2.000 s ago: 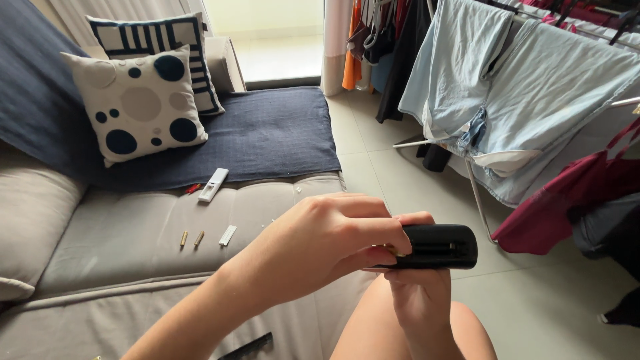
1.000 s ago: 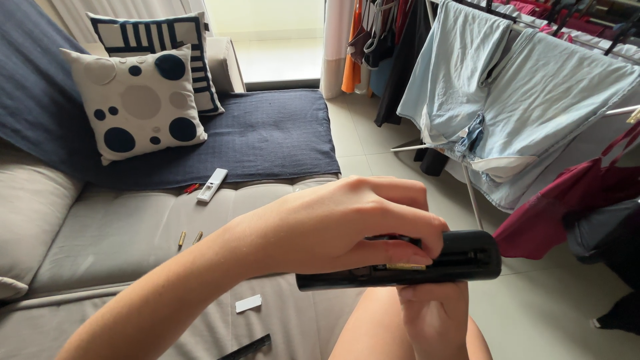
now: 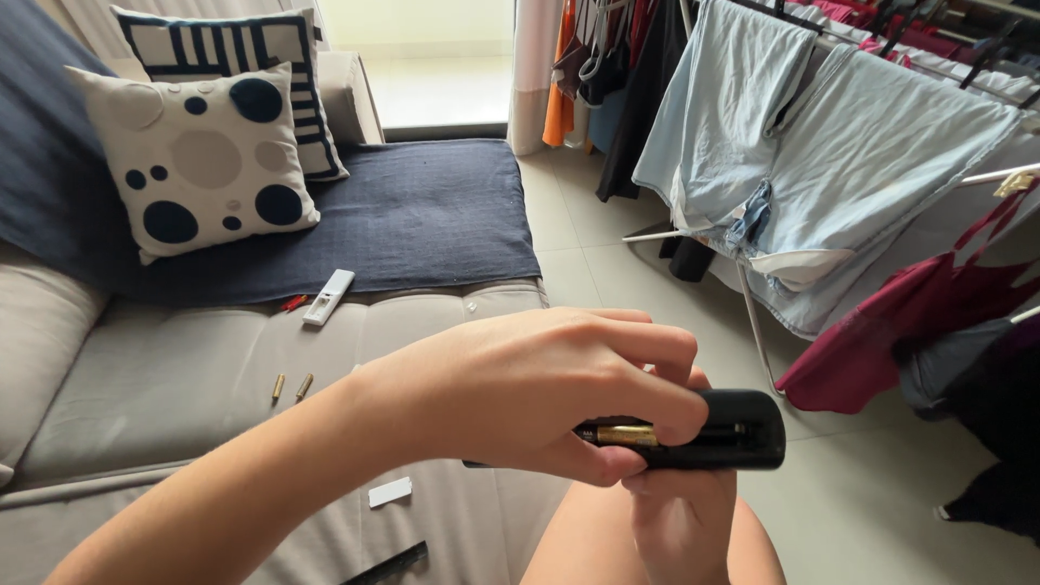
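A black remote control (image 3: 751, 431) lies across my right hand (image 3: 682, 516), which holds it from below with the thumb at its near edge. My left hand (image 3: 561, 390) reaches over it from the left, palm down. Its thumb and index finger are at a gold AAA battery (image 3: 630, 435) in the open compartment; the curled fingers hide part of the remote. On the sofa seat, left of the hands, are two gold batteries (image 3: 278, 387) (image 3: 304, 386), a white remote (image 3: 329, 298) with its compartment open, and red batteries (image 3: 293, 303). A small white cover (image 3: 390, 492) and a black cover-like strip (image 3: 390, 564) lie nearer.
The grey sofa (image 3: 162, 366) bears a dark blue cloth (image 3: 439, 211) and two patterned cushions (image 3: 203, 154). On the right, a drying rack (image 3: 756, 325) with hanging clothes (image 3: 877, 154) stands on the tiled floor (image 3: 853, 479). My bare thigh (image 3: 569, 536) is below the remote.
The black remote has moved right and slightly down since the first frame. My left hand stays over it, and its fingers have shifted along the compartment, where the gold battery now shows more plainly.
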